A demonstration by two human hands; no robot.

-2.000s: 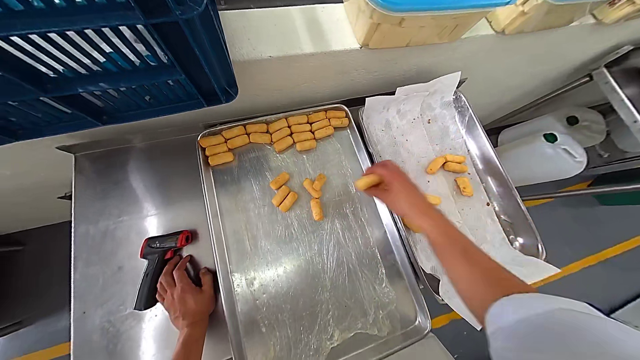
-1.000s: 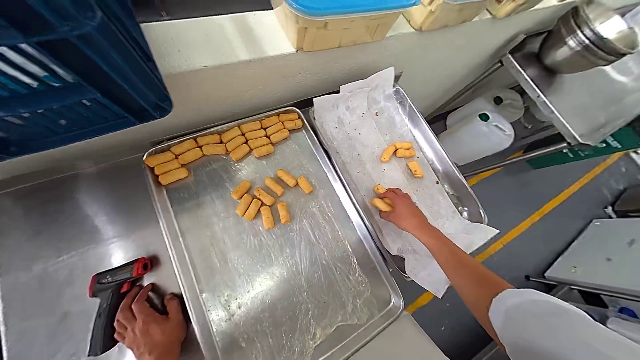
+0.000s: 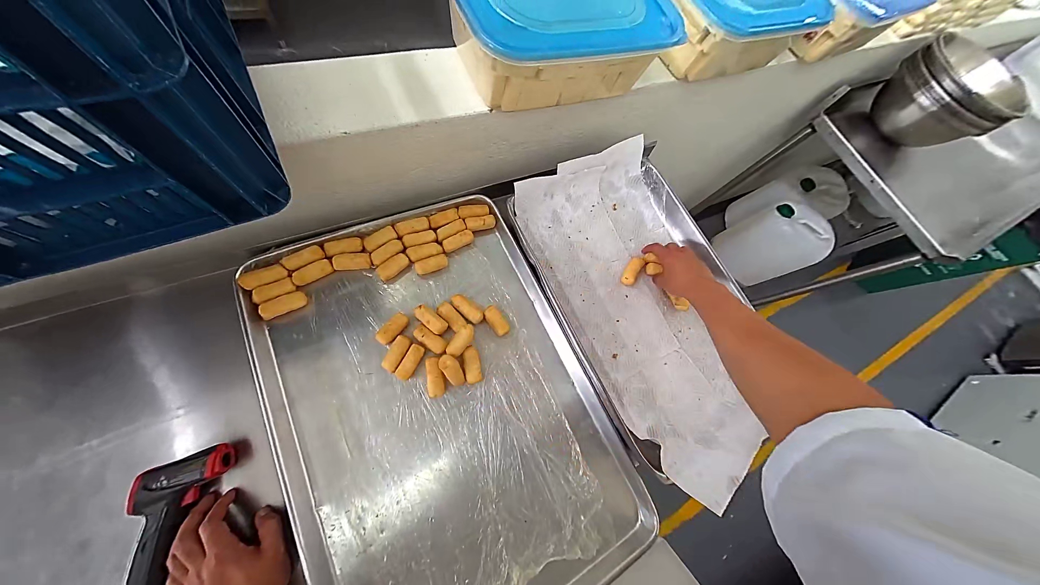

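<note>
My right hand (image 3: 676, 270) reaches over the paper-lined metal tray (image 3: 601, 325), its fingertips at small golden croquette-like rolls (image 3: 632, 270); whether it grips one is hidden by the fingers. Another roll (image 3: 678, 302) lies under my wrist. On the large metal tray (image 3: 268, 382), covered with clear plastic film, several rolls (image 3: 393, 263) stand in rows along the far edge, and a loose cluster of them (image 3: 431, 340) lies nearer the middle. My left hand (image 3: 231, 543) rests on the steel table beside the grip of a black and red infrared thermometer gun (image 3: 166, 496).
A blue plastic crate (image 3: 138, 138) stands at the upper left. Tubs with blue lids (image 3: 569, 57) line the ledge behind the trays. White jugs (image 3: 780, 244) and stacked metal bowls (image 3: 946, 89) are on a rack at the right.
The cluster on the large tray has grown by several rolls, while fewer show on the paper. My right hand has moved from the paper's near rolls to the farther group.
</note>
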